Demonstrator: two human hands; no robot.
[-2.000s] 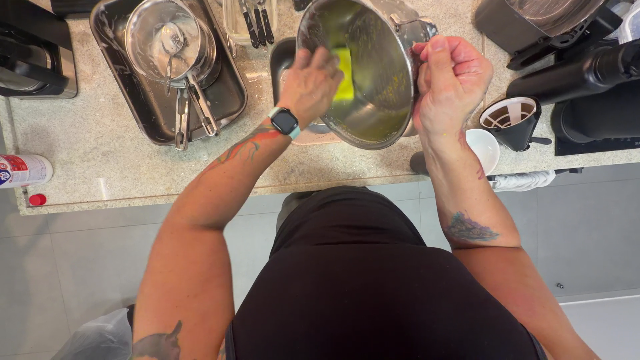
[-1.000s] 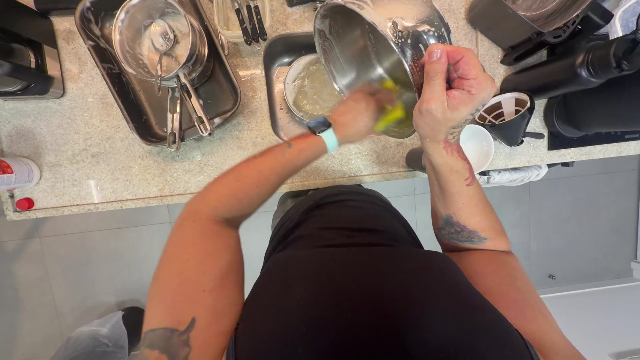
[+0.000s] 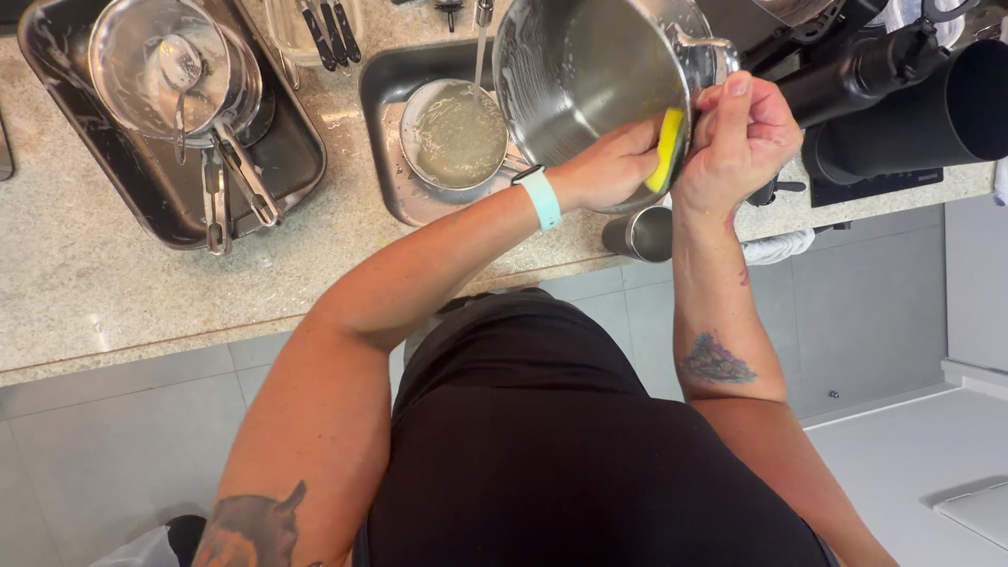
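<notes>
A large stainless steel pot is tilted on its side above the right part of the sink, its mouth toward me. My right hand grips its side handle. Inside the rim, my left hand presses a yellow sponge against the wall near the right edge; its fingertips are partly hidden behind the sponge. Water runs from the faucet into a smaller pan standing in the sink, full of cloudy liquid.
On the left, a dark roasting pan holds stacked saucepans and a spoon. Black-handled cutlery lies on a clear container. A dark metal cup is at the counter's front edge; black cylindrical items are at right.
My left hand with the sponge has moved to the right side of the pot's inside. The smaller pan, largely hidden two seconds ago, now shows. My right hand keeps hold of the pot.
</notes>
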